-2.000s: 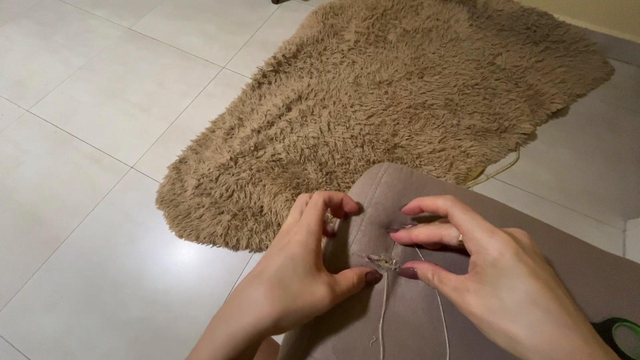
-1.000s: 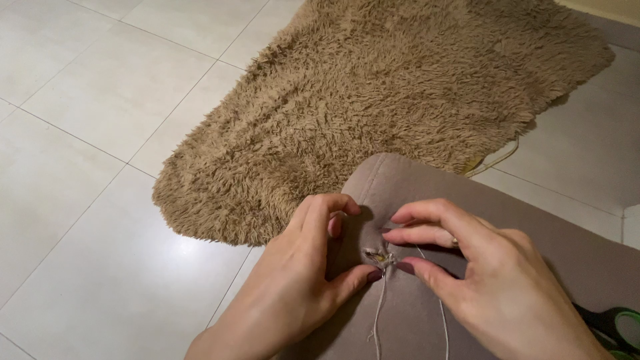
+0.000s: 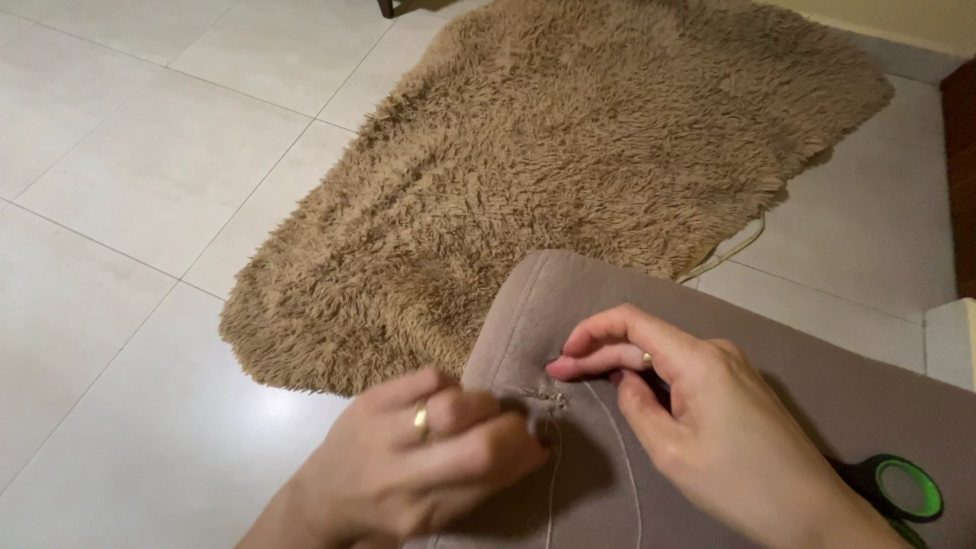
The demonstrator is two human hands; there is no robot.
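Note:
A taupe upholstered cushion or armrest (image 3: 808,381) with a stitched seam fills the lower right. Near its corner lies a small torn spot (image 3: 555,398) with frayed threads. Two strands of pale thread (image 3: 630,465) run down over the fabric from around it. My left hand (image 3: 450,450), blurred and with its fingers curled, is just left of the torn spot; whether it pinches a strand is unclear. My right hand (image 3: 648,374) rests its fingertips on the fabric above and right of the tear, beside one strand. A needle cannot be made out.
Scissors with black and green handles (image 3: 907,488) lie on the upholstery beside my right wrist. A shaggy brown rug (image 3: 564,152) covers pale floor tiles (image 3: 99,305) beyond. A light cord (image 3: 736,248) shows at the rug's edge. A dark furniture leg (image 3: 386,8) stands at the top.
My left hand has come away from the torn spot, its fingers curling in. My right thumb has moved off the tear's edge, up toward my right fingers. More of the scissors shows.

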